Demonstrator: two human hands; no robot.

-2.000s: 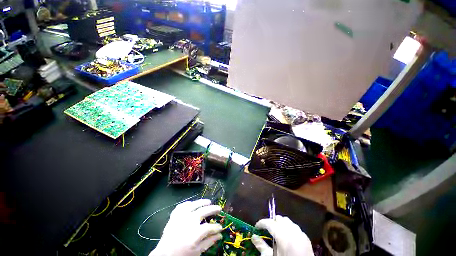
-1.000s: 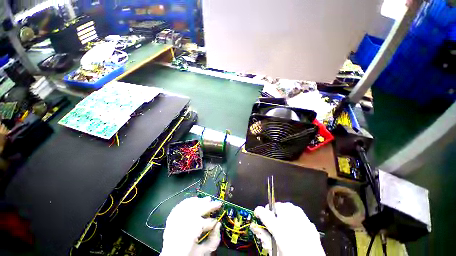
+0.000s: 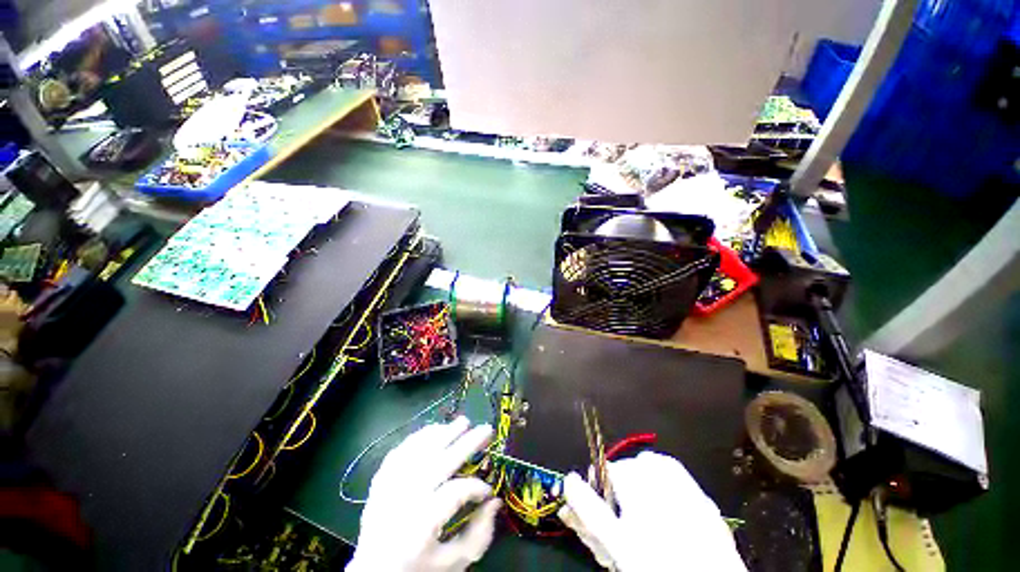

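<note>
A green circuit board with yellow parts and wires is at the bottom centre, between my hands. My left hand, in a white glove, holds the board's left end with thumb and fingers. My right hand, also gloved, is at the board's right end with its fingertips against it. Thin metal tweezers stand up from my right hand, points away from me. A curved red handle shows just beyond my right hand. The board's lower edge is partly hidden.
A wire box and solder spool lie ahead. A black fan stands beyond the black pad. The soldering station and a round ring are right. Stacked black sheets carry pale green boards at left.
The view has shifted, showing more of the soldering station. The board is tilted more edge-on between my hands. The red handle has come into view beside my right hand.
</note>
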